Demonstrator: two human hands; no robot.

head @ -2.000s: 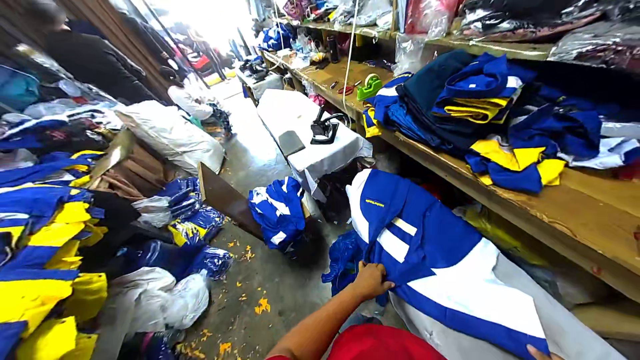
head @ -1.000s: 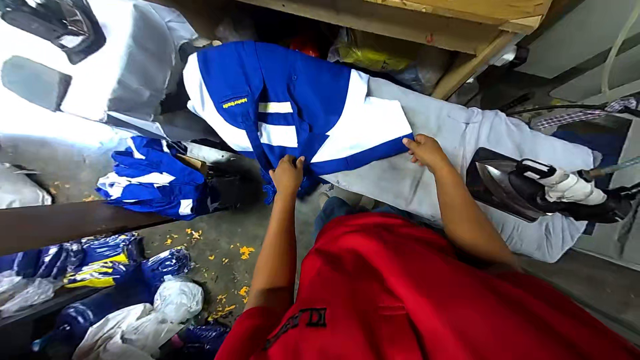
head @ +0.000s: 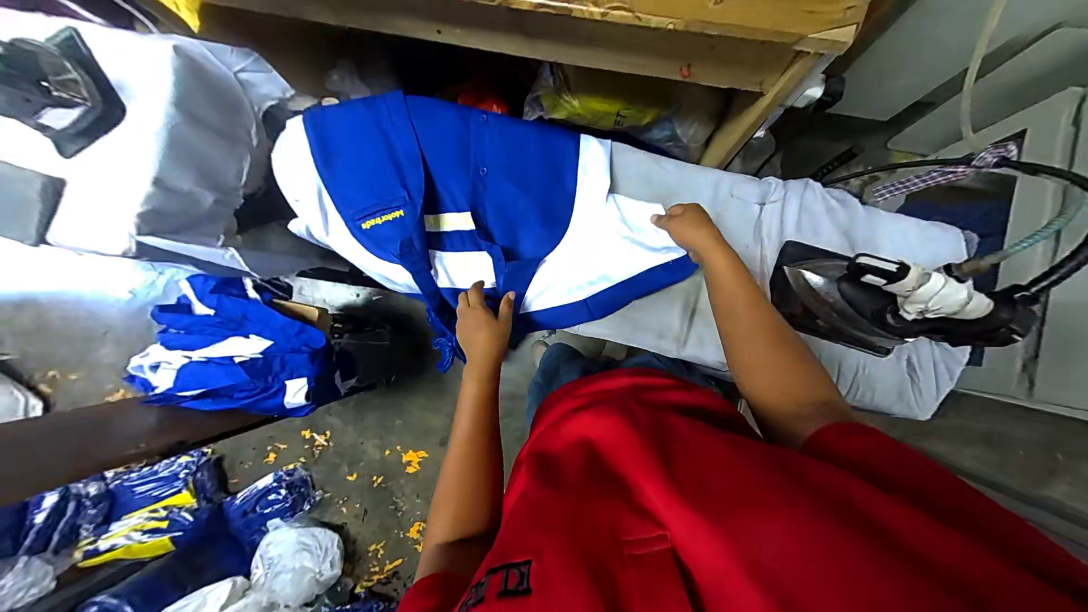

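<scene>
A blue and white button-front garment (head: 518,187), with a pale stripe and small yellow lettering, lies over the left part of a long padded ironing board (head: 680,314) covered in grey-white cloth. My left hand (head: 484,327) is at its near edge, with blue and white fabric between thumb and fingers. My right hand (head: 690,229) pinches the white corner of its sleeve or panel, which is spread toward the right. To the right of that hand an iron (head: 892,297) with a white-wrapped handle rests on a dark pad on the board, its hose and cable leading off right.
Behind the board runs a wooden table (head: 680,51) with plastic-wrapped goods beneath. At left stand a white-covered table (head: 195,136) holding another iron (head: 68,85), and a pile of blue and white garments (head: 238,348). Bagged clothes (head: 153,501) and orange scraps (head: 414,460) lie at lower left.
The view has swung down and right, bringing the wrapped-handle iron into sight. Since the last earlier frame, the white part under my right hand has shifted slightly in shape.
</scene>
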